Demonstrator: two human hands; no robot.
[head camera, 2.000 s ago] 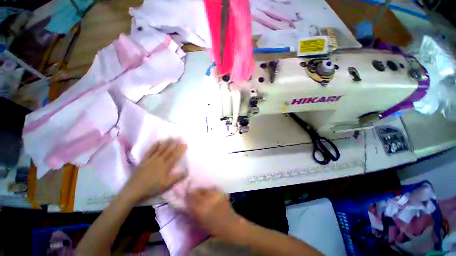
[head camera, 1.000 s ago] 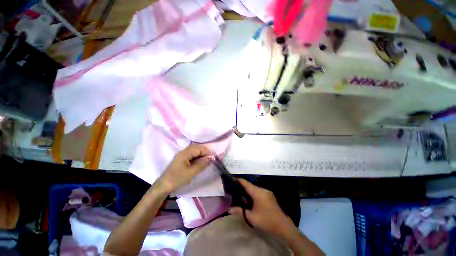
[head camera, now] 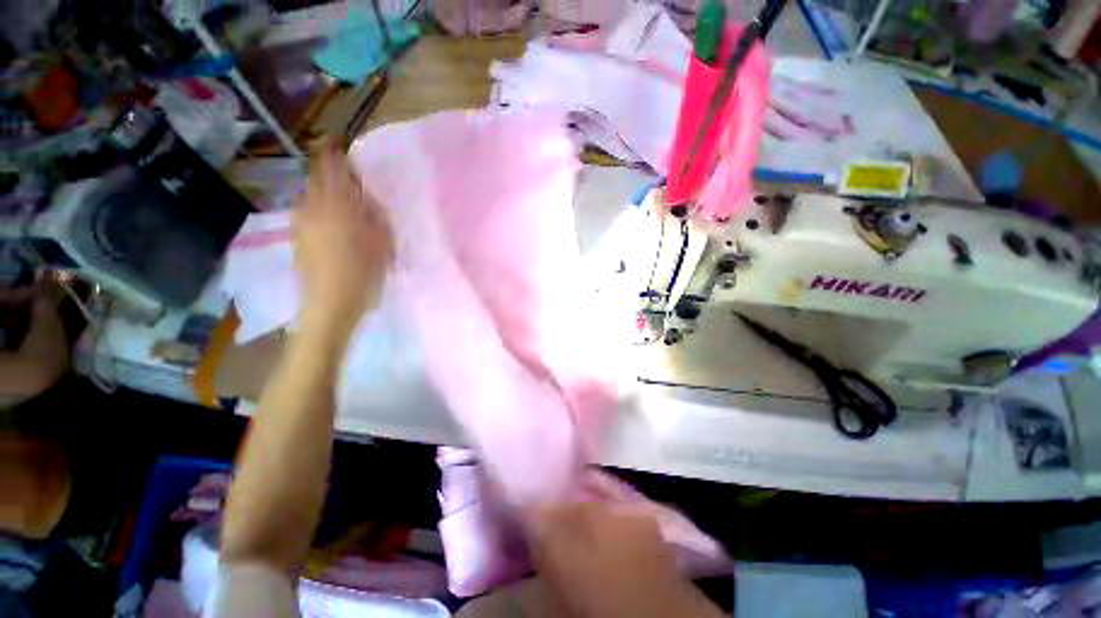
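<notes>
A large pale pink garment panel is spread in the air and over the table left of the needle area. My left hand, blurred, is at its upper left edge and holds it. My right hand, also blurred, is at its lower end near the table's front edge; its fingers are hidden, so its hold is unclear. The white HIKARI sewing machine stands to the right, its lamp bright at the needle. Black shears lie under the machine arm. More pink fabric hangs below the table edge.
A yellow-labelled box sits behind the machine head. Bright pink strips hang before the head. White-pink pieces lie at the back. A blue basket is at lower left. A person's arm shows at far left.
The shears have left my right hand and lie under the machine arm. My left hand has moved up and left with the panel edge, lifting and spreading the panel. The view has shifted.
</notes>
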